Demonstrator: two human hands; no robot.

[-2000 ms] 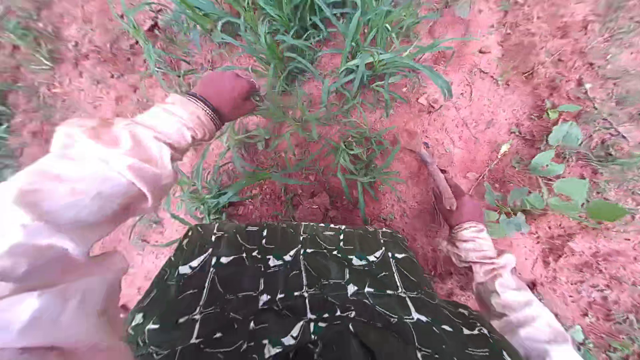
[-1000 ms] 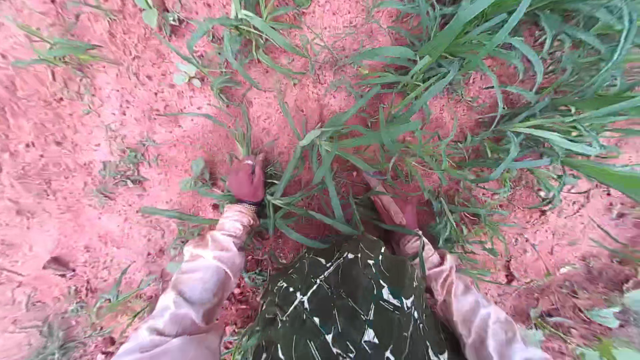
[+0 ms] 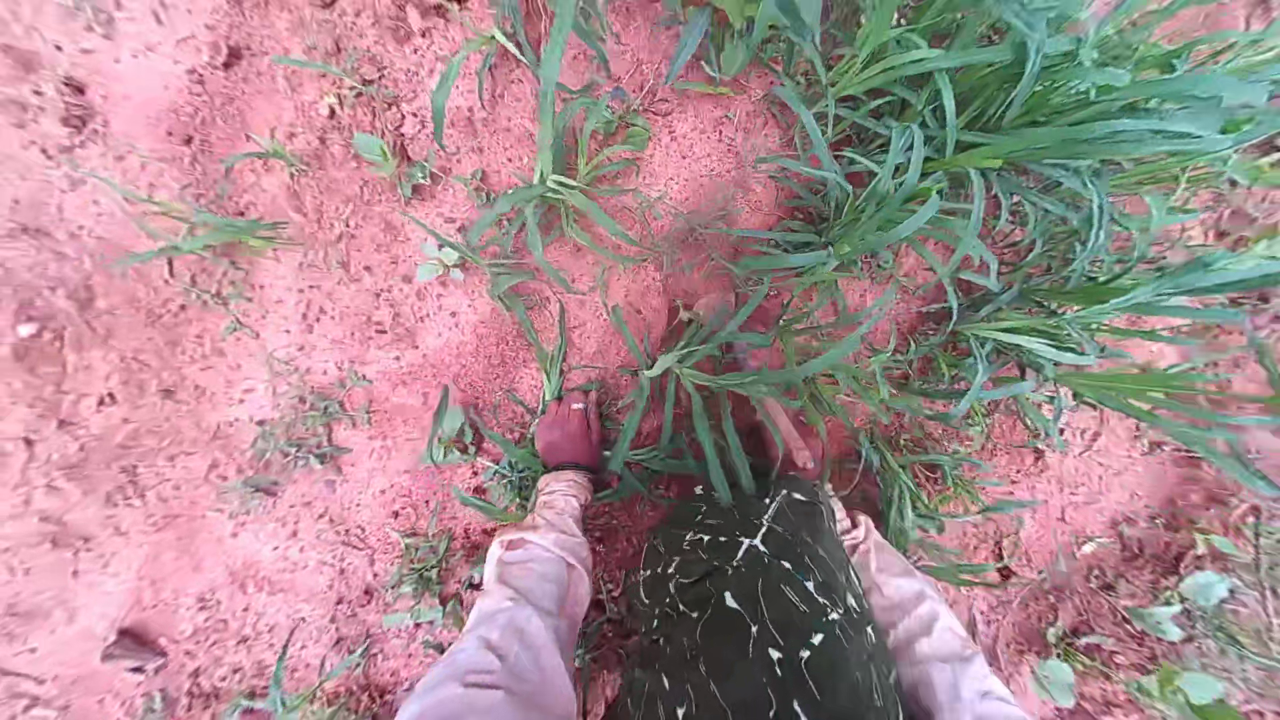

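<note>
My left hand [image 3: 569, 432] is closed around the base of a small grass tuft [image 3: 551, 365], low over the reddish soil; a dark band circles the wrist. My right hand [image 3: 825, 455] is largely hidden behind grass blades and the dark patterned cloth over my knees. Beside it a short wooden handle [image 3: 788, 434] slants upward to the left, and the far end of the tool is blurred among the leaves. A broad-leaved grass plant [image 3: 680, 368] stands between my two hands.
Dense long grass [image 3: 1040, 180] fills the upper right. Another grass plant [image 3: 545, 185] grows ahead of my left hand. Small weeds [image 3: 215, 232] dot the red soil at left, and a dark clod or stone [image 3: 133, 650] lies at lower left. Round-leaved seedlings [image 3: 1160, 620] grow at lower right.
The view has shifted greatly since two seconds ago. Over the last second my left hand stays left of the broad-leaved plant, while grass and cloth now cover more of my right hand.
</note>
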